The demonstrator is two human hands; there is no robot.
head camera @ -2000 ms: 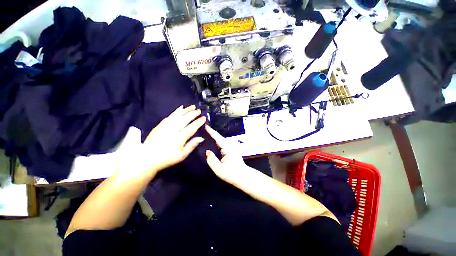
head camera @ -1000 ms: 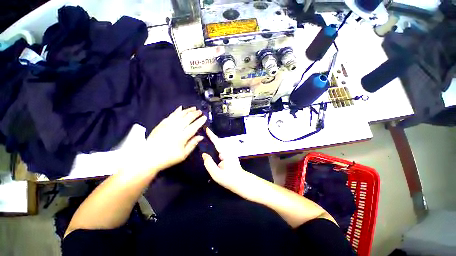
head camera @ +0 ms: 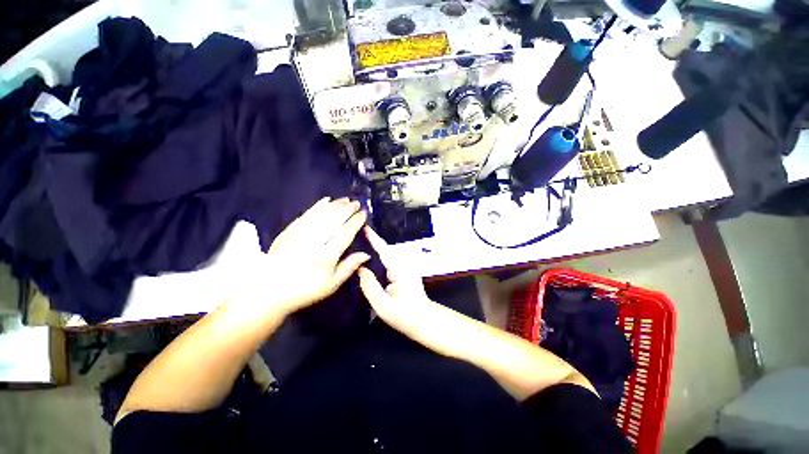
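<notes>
A dark navy garment piece point(head camera: 288, 168) lies flat in front of the overlock machine point(head camera: 417, 97), its right edge at the presser foot area point(head camera: 371, 177). It runs down over the table's front edge towards my lap. My left hand point(head camera: 315, 253) lies flat on the cloth, fingertips just below the presser foot. My right hand point(head camera: 395, 288) is at the cloth's right edge, thumb and forefinger around the cloth, near the table's front edge. The cloth between my hands is dark and its exact edge is hard to tell from my black clothing.
A crumpled navy pile point(head camera: 115, 168) fills the table's left. Blue thread cones point(head camera: 545, 158), a dark cord loop and brass-coloured pieces point(head camera: 603, 167) lie right of the machine. Grey cloth point(head camera: 754, 133) hangs at far right. A red basket point(head camera: 663, 355) with dark pieces stands on the floor at right.
My left hand has moved slightly down and right, staying flat on the cloth. My right hand stays near the cloth's edge. The cloth left of the machine has shifted slightly.
</notes>
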